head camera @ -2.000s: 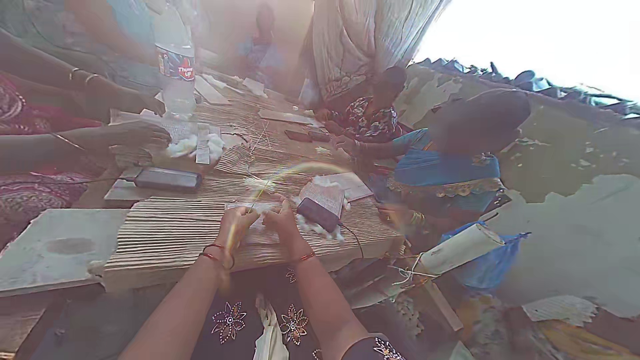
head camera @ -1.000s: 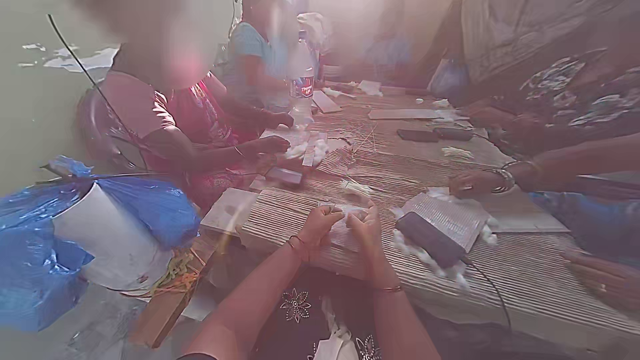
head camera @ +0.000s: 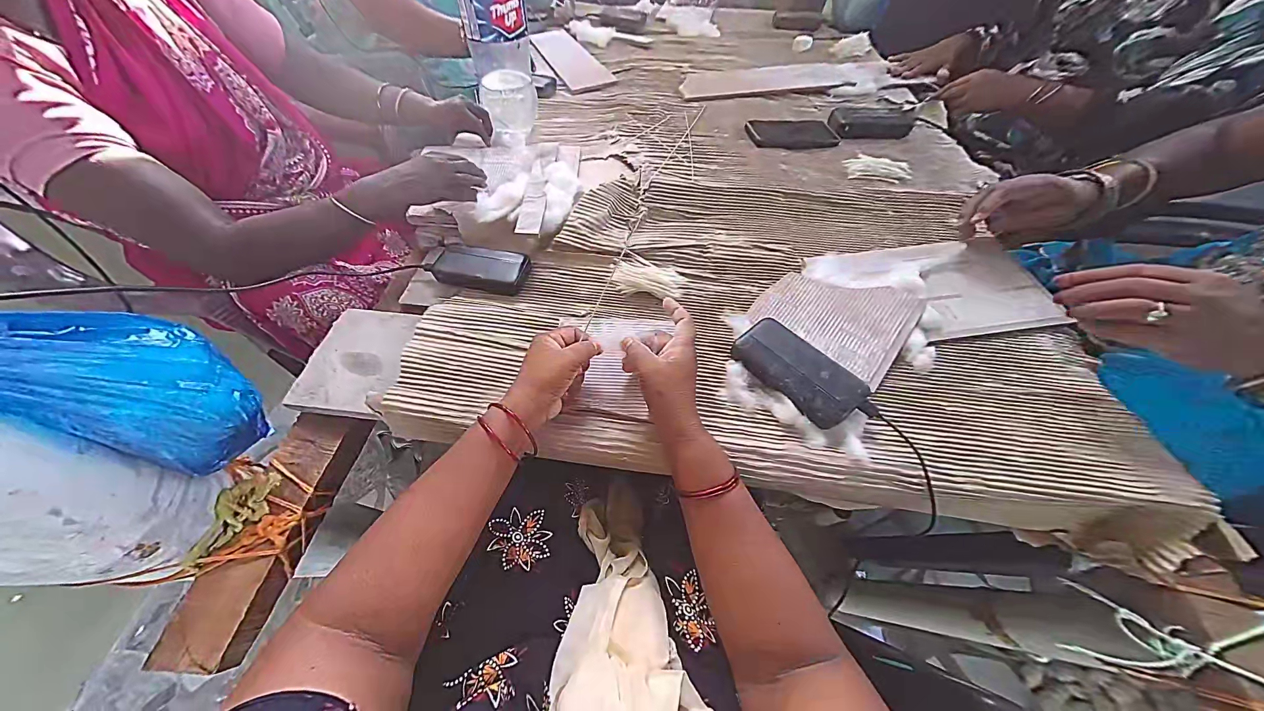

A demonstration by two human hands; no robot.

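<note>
My left hand (head camera: 555, 370) pinches a thin stick (head camera: 604, 286) between thumb and fingers over the near edge of the corrugated cardboard (head camera: 474, 370). Close to its right, my right hand (head camera: 664, 365) has its thumb and a finger near each other, the index finger pointing forward; whether it holds something is unclear. Beneath both lies a small pale ridged sheet (head camera: 617, 380). Just beyond sits a bundle of short cream wicks or sticks (head camera: 649, 278). Right of my hands, a black power adapter (head camera: 800, 372) rests on a striped sheet (head camera: 859, 316) with white cotton (head camera: 755, 395) around it.
At left, a co-worker's hands (head camera: 434, 188) are near cotton and a plastic bottle (head camera: 506, 79); another black adapter (head camera: 481, 269) lies nearby. Other people's hands (head camera: 1037, 212) work at right beside a pale board (head camera: 997, 296). A blue plastic bag (head camera: 138, 385) stands left, and a cable (head camera: 928, 474) hangs over the edge.
The view has turned and tilted down toward the table. My hands stay close together over the near edge; a thin stick now shows at my left fingertips.
</note>
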